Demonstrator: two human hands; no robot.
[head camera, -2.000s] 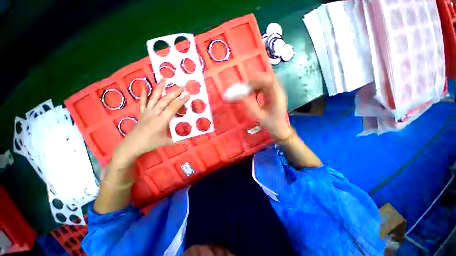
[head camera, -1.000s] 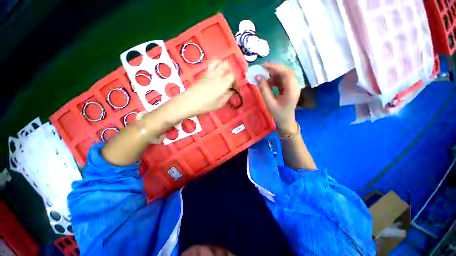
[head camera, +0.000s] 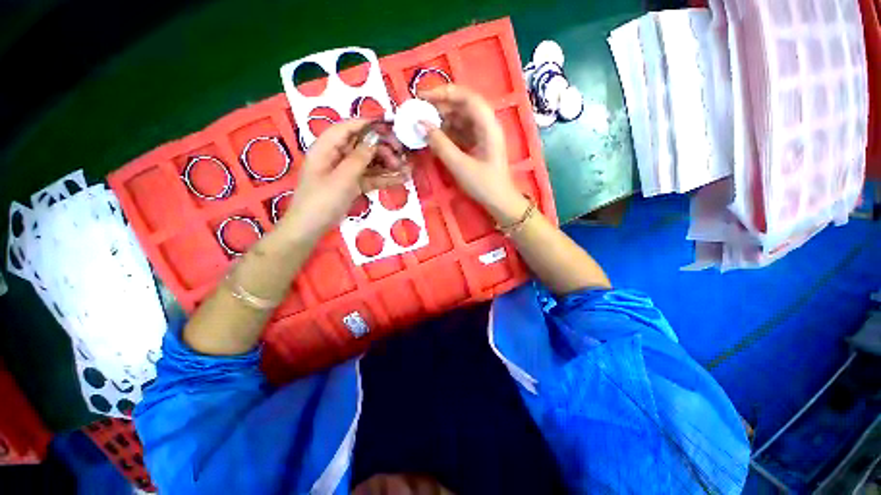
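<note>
My right hand (head camera: 475, 155) pinches a round white adhesive sticker (head camera: 416, 123) over the upper middle of the red tray (head camera: 155, 247). My left hand (head camera: 338, 174) is beside it, its fingers around a dark thin ring (head camera: 387, 155), partly hidden by the fingers. The white adhesive sheet (head camera: 386, 242) with round holes lies across the tray under both hands. Several metal rings (head camera: 209, 177) sit in the tray's left pockets, and one (head camera: 430, 83) sits in an upper pocket behind my right hand.
Loose white discs (head camera: 563, 100) lie right of the tray. White strips (head camera: 667, 106) and stacked trays with thin sheets (head camera: 807, 116) stand at the right. A pile of punched backing sheets (head camera: 101, 280) lies at the left. Blue floor shows at the lower right.
My right hand has brought the white sticker left from the tray's right edge. My left hand has drawn back left with the dark ring, and the two hands now meet over the sheet.
</note>
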